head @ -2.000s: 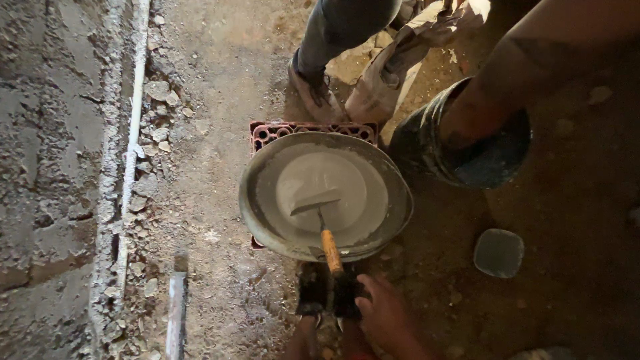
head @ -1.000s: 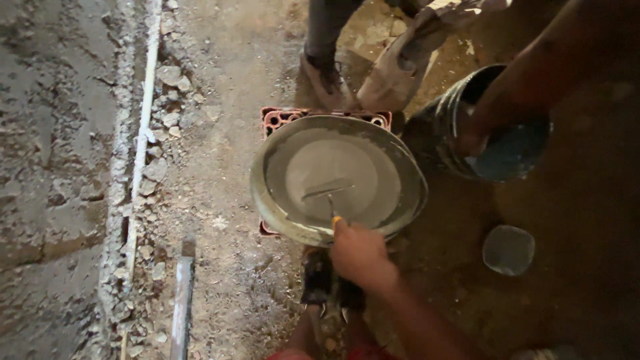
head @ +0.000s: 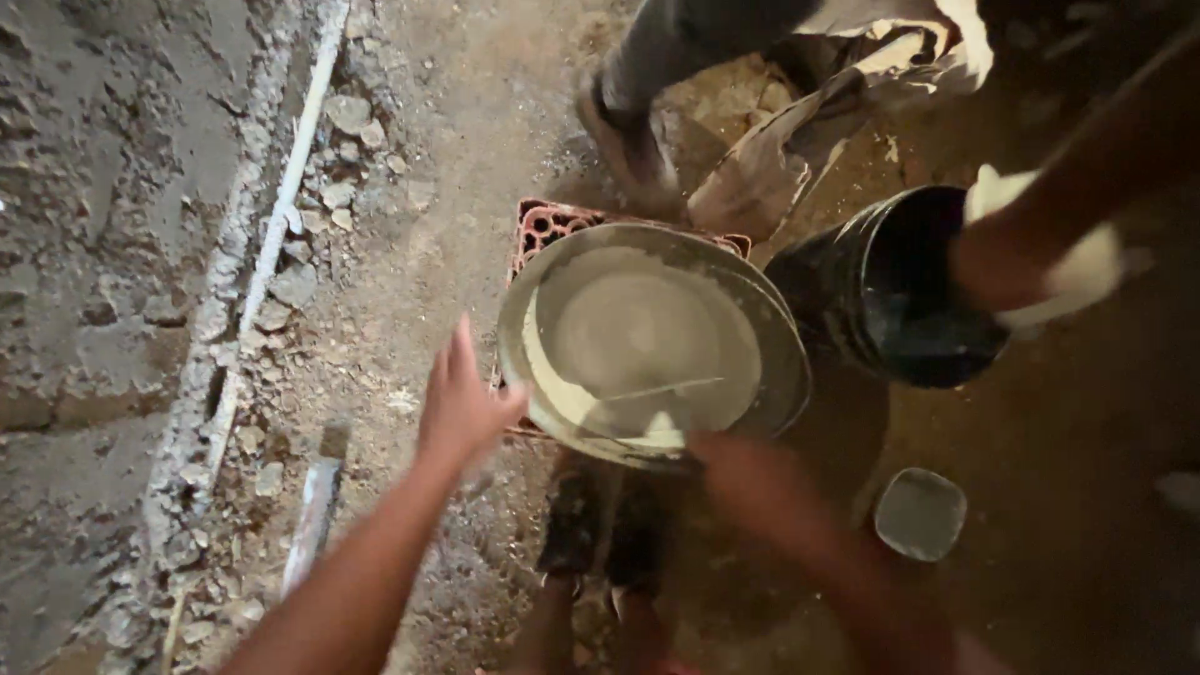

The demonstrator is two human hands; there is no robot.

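Note:
A wide round basin (head: 792, 375) of wet grey plaster or mortar stands on a red plastic crate (head: 562, 220). My right hand (head: 727, 455), blurred, is at the basin's near right rim, closed around the handle of a trowel. The trowel's blade (head: 666, 386) lies at the surface of the mix; the handle is mostly hidden by the hand. My left hand (head: 464, 408) is at the basin's left rim, fingers spread, holding nothing; whether the thumb touches the rim cannot be told.
Another person's forearm (head: 1059, 206) reaches over a dark bucket (head: 928, 291), near a pale, blurred thing. That person's foot (head: 628, 141) and a torn sack (head: 769, 159) lie beyond the crate. A small square container (head: 921, 514) sits at right. Rubble and a pale pipe (head: 291, 178) line the rough wall at left.
The trowel lay in the basin with no hand on it two seconds ago; my right hand then took its handle. My left hand has come in at the basin's left side. A pale thing now shows by the bucket.

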